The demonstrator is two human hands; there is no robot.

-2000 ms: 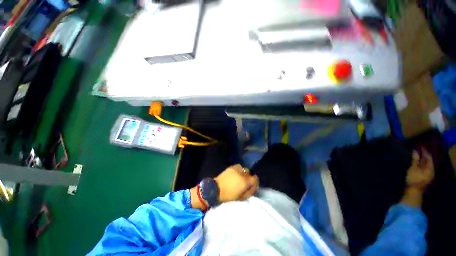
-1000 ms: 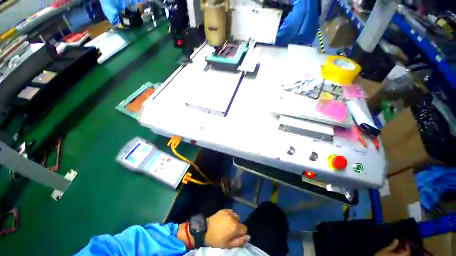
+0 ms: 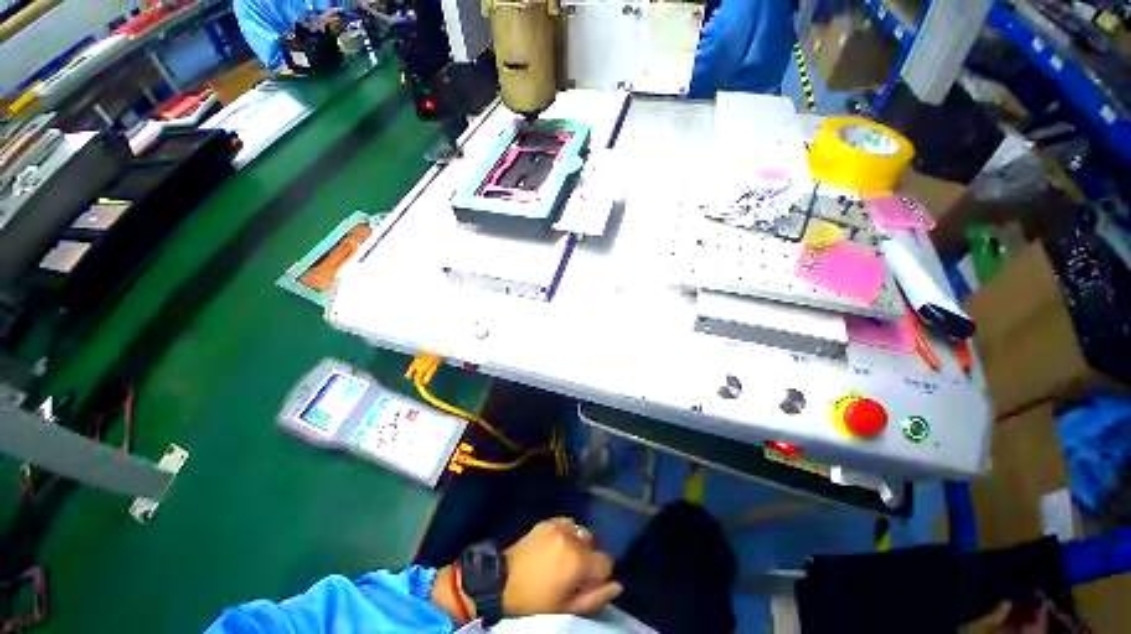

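Note:
My left hand (image 3: 558,572), bare with a dark watch and red band, rests low at the bottom centre, fingers curled, with nothing visible in it. My right hand (image 3: 1020,614) is mostly cut off at the bottom right edge; its fingers and anything in them are unclear. On the white press table, a mint-green fixture cover frame (image 3: 568,165) lies over a black nest. A pink phone frame (image 3: 511,188) lies inside its opening. The fixture sits in front of the bronze cylinder (image 3: 526,62).
A grey meter (image 3: 378,424) with orange plugs lies on the green bench (image 3: 236,372). A spare fixture plate (image 3: 332,261) is beside the press table. A perforated plate (image 3: 744,263), yellow tape roll (image 3: 861,155), pink sheets (image 3: 841,271) and red stop button (image 3: 864,417) are at the right.
The view has tilted up since the first frame, bringing the fixture into sight. Since the second frame, the fixture has slid towards me from under the cylinder. My right hand has dropped mostly out of view.

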